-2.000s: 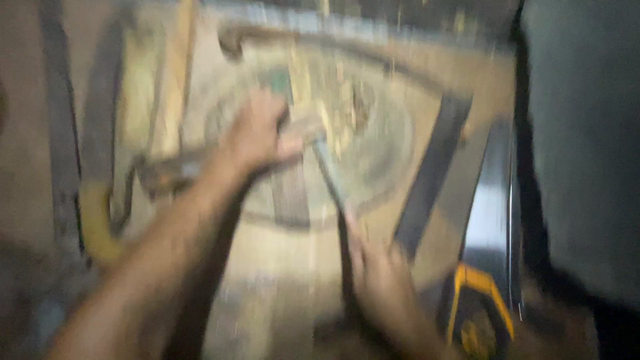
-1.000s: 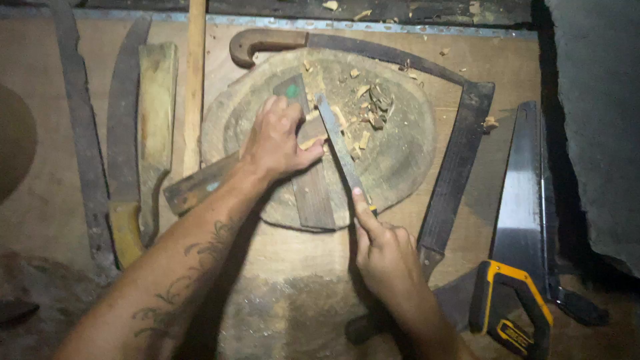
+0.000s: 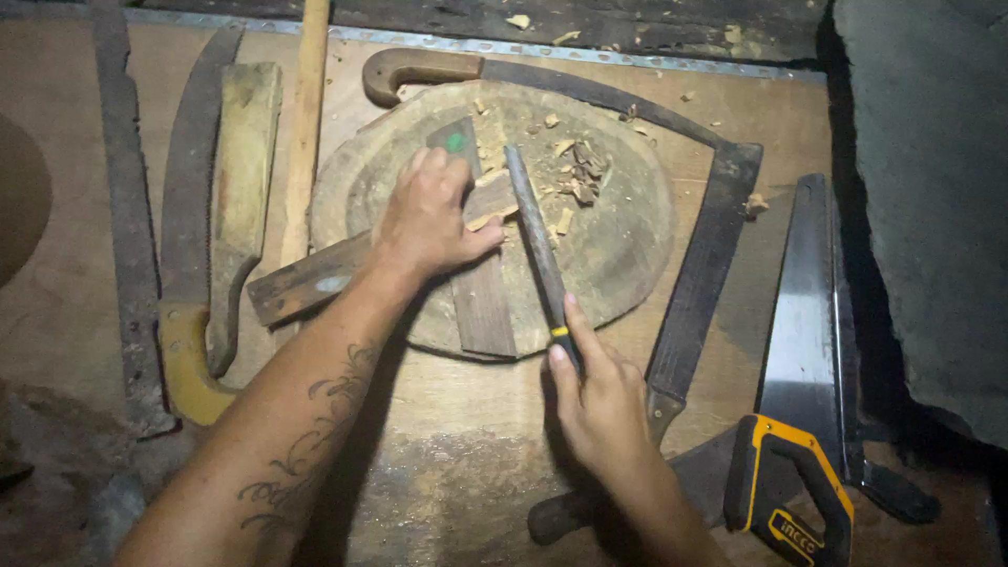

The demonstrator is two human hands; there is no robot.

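Observation:
My left hand (image 3: 437, 209) presses on a dark wooden strip (image 3: 307, 279) that lies slantwise across a second wooden strip (image 3: 484, 307) with a green mark near its top. Both rest on a round wood slab (image 3: 630, 260). My right hand (image 3: 602, 394) grips the black and yellow handle of a metal file (image 3: 531, 216), whose blade lies alongside the end of the slanted strip, just right of my left thumb. Whether the blade touches the wood I cannot tell. Wood shavings (image 3: 584, 169) are scattered on the slab.
On the left lie a pruning saw (image 3: 189, 157), a long rusty blade (image 3: 130, 197), a wooden paddle-like piece (image 3: 248, 157) and a wooden stick (image 3: 307, 118). A curved wood-handled blade (image 3: 567, 83) and a broad dark blade (image 3: 701, 260) border the slab. A hand saw (image 3: 803, 315) lies right.
Compared with one second ago, the hands and file hold much the same places over the slab. The oldest frame is blurred.

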